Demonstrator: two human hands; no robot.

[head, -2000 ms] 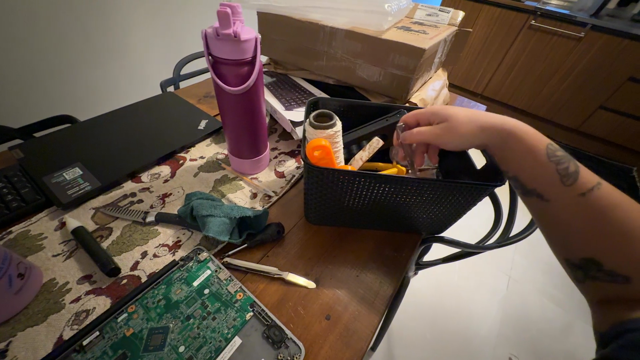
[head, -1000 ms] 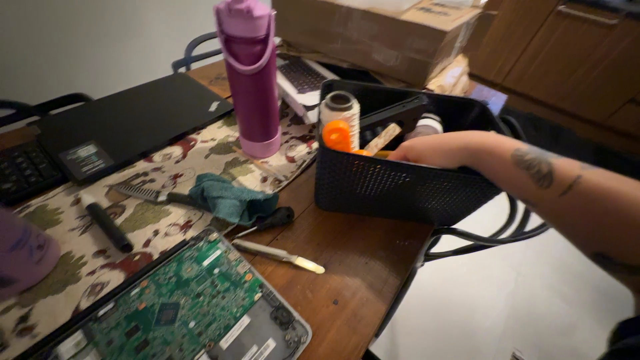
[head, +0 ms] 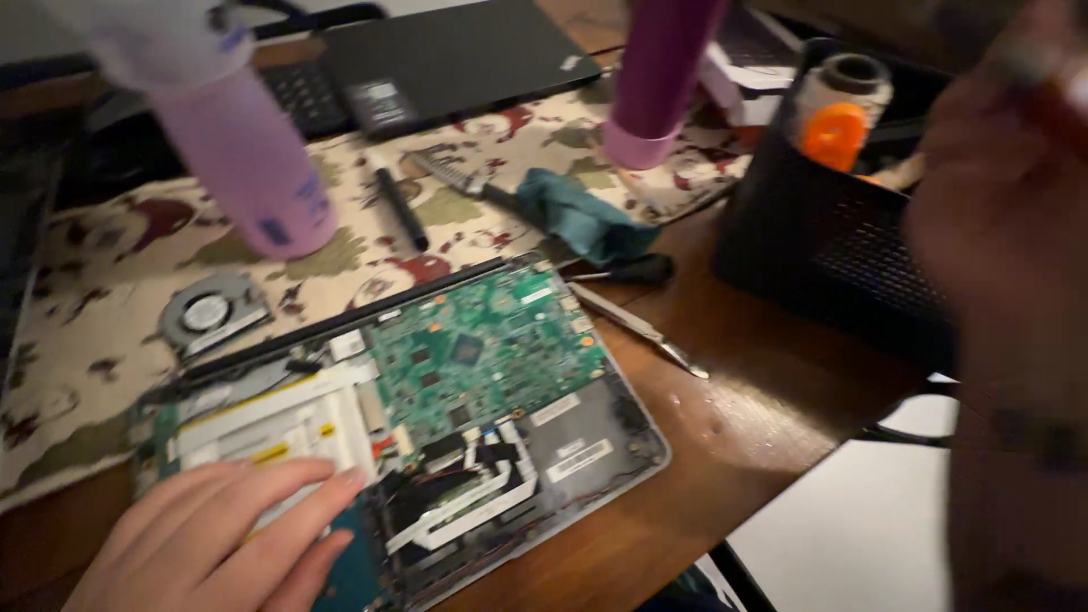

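Note:
An opened laptop base (head: 595,442) with a green circuit board (head: 484,348) lies at the table's near edge. My left hand (head: 246,535) rests over its battery (head: 272,425), fingers spread and holding nothing. At the upper right, my right hand (head: 1003,170) is raised beside the black plastic basket (head: 833,246); it is dark and blurred, and whether something is between its fingers cannot be told. A cooling fan (head: 212,314) lies on the cloth behind the laptop base. A metal tweezer-like tool (head: 637,327) lies right of the board, near a black-handled tool (head: 637,269) and a teal cloth (head: 582,212).
A lilac bottle (head: 246,161) stands at the upper left, a purple bottle (head: 659,85) further back. A closed black laptop (head: 459,59), a black pen-like tool (head: 399,208) and a comb-like tool (head: 446,172) lie behind. The basket holds a roll (head: 854,76) and an orange item (head: 833,136).
My right hand has come up out of the basket. My left hand now shows over the laptop base. The view has swung left and down.

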